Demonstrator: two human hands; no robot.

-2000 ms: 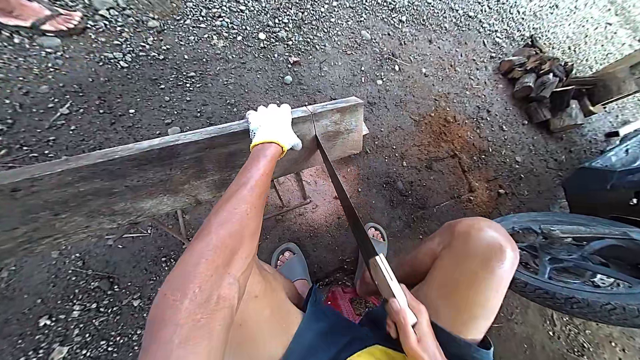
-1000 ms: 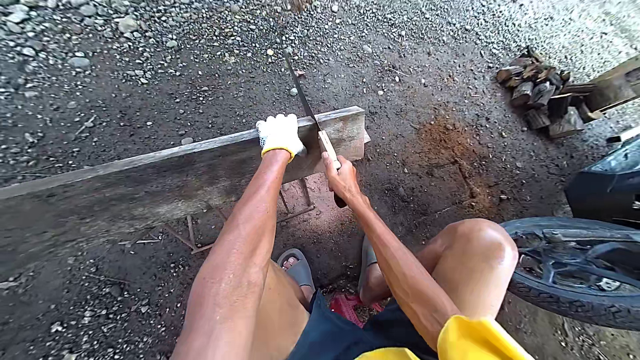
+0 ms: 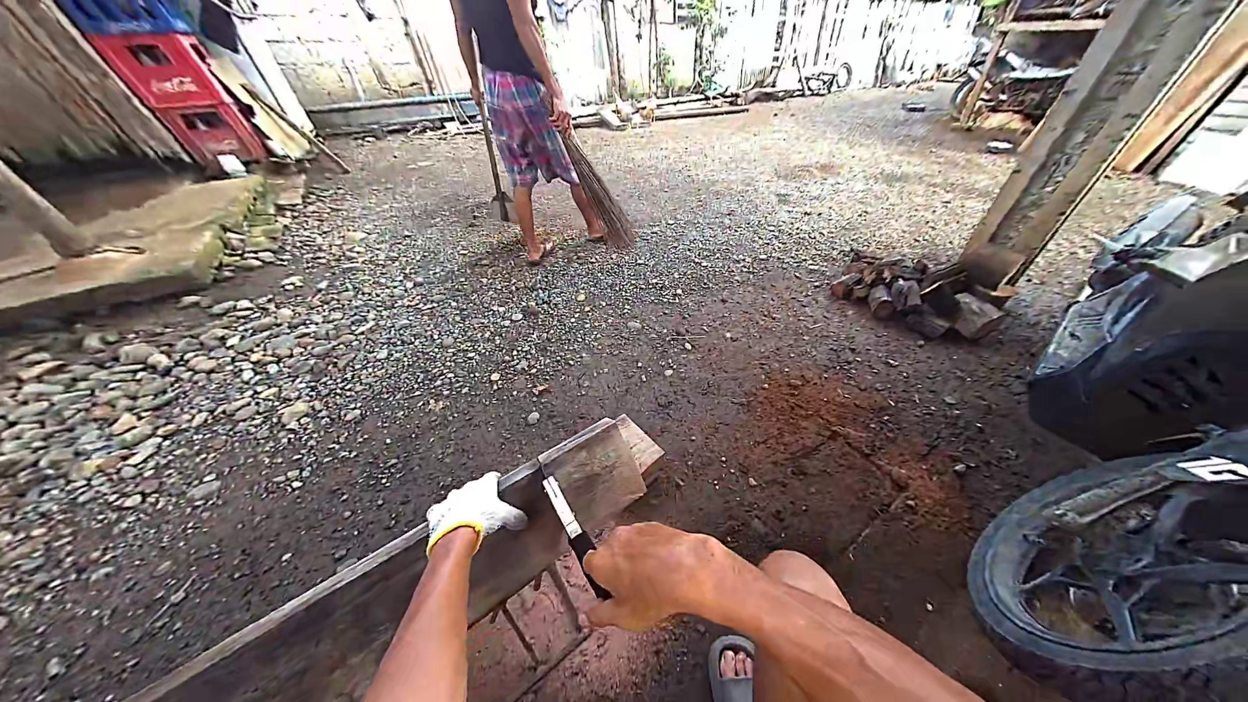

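A long weathered wooden plank (image 3: 390,604) runs from the lower left to the middle, on edge or tilted. My left hand (image 3: 476,509), in a white knit glove with a yellow cuff, presses on its upper edge near the right end. Just right of the glove, a handsaw (image 3: 562,507) stands at a narrow cut in the plank; little of its blade shows. Bare, my right hand (image 3: 643,575) is closed round the saw's black grip. A shorter wood piece (image 3: 636,444) shows behind the plank's end. Thin metal legs (image 3: 561,595) are partly visible beneath.
A motorcycle wheel (image 3: 1111,575) is close on the right, with a pile of split firewood (image 3: 921,292) and a post (image 3: 1082,146) beyond. Ahead, a person (image 3: 517,107) holds a stick broom (image 3: 600,195) and a long-handled tool. Red crates (image 3: 175,88) and stones (image 3: 146,390) lie left.
The view has tilted up a lot, bringing the yard and a person into sight. My right hand and the saw were drawn back two seconds ago and are now up against the plank.
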